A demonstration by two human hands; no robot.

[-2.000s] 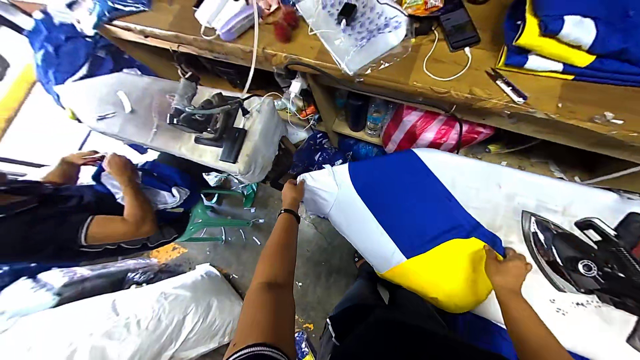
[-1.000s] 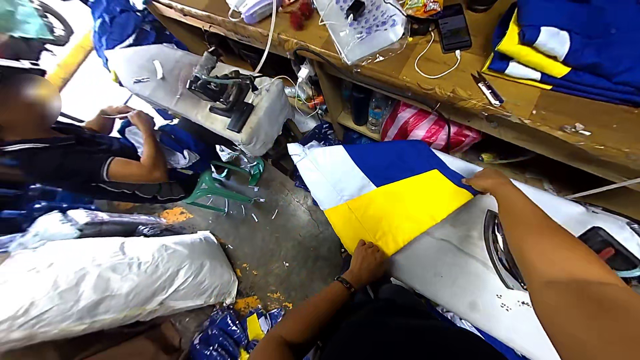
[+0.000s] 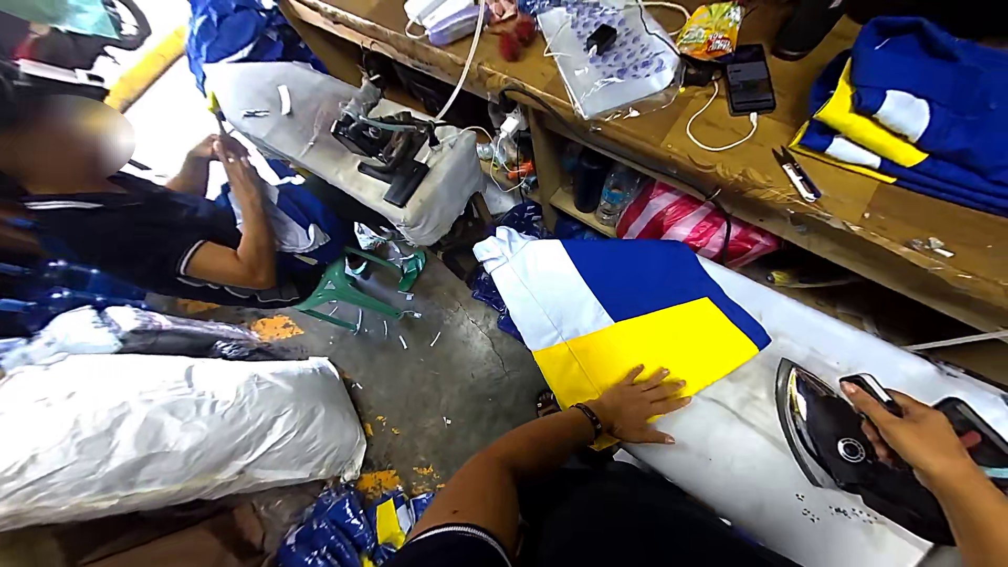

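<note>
A white, blue and yellow cloth piece [image 3: 638, 315] lies spread over the far end of a white-covered ironing board [image 3: 787, 417]. My left hand [image 3: 639, 403] rests flat on its yellow part with the fingers spread, at the board's near edge. At the right, my right hand [image 3: 906, 429] grips the handle of a black electric iron [image 3: 850, 449]. The iron stands on the board to the right of the cloth, apart from it.
Beyond the board runs a wooden workbench [image 3: 709, 181] with thread snips [image 3: 797, 175], a phone [image 3: 750, 79] and folded garments [image 3: 929, 110]. A seated co-worker [image 3: 150, 228] handles cloth at the left, near another iron [image 3: 386, 142]. A white sack [image 3: 173, 433] lies on the floor.
My right hand has left the cloth's corner and taken hold of the iron's handle. My left hand has moved from the cloth's near edge onto its yellow part and lies flat.
</note>
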